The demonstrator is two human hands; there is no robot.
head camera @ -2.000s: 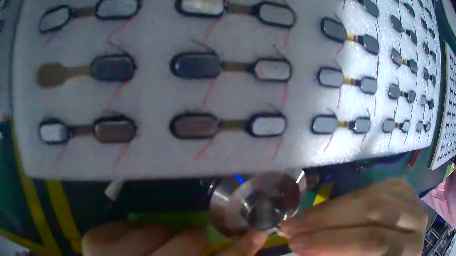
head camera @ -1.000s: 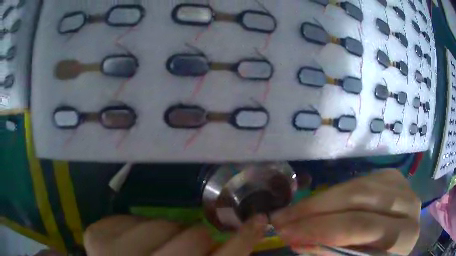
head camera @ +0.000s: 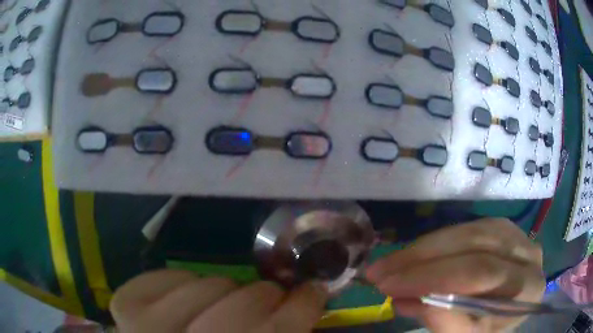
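Observation:
The round silver metal base [head camera: 276, 237], with a dark centre, stands just beyond my hands. My left hand [head camera: 214, 304] is at the bottom, fingers curled and fingertips at the base's near edge; whether it holds anything is hidden. My right hand [head camera: 461, 273] is to the right of the base, fingers closed on slim silver tweezers [head camera: 455, 302]. A thin dark tip shows beyond its fingertips, close to the base's near right side. A green label [head camera: 211, 270] lies left of the base, partly behind my left hand.
A white foam tray [head camera: 195, 181] with rows of paired oval parts lies behind the base. More trays stand at the left [head camera: 42, 84] and right [head camera: 579, 201]. A small white pointed piece [head camera: 158, 220] lies left of the base. Yellow tape strips [head camera: 58, 227] mark the green mat.
My right fingertips have moved right, away from my left fingertips. More of the base's dark centre and the tweezers shows. The tray and base sit slightly higher and further left in view.

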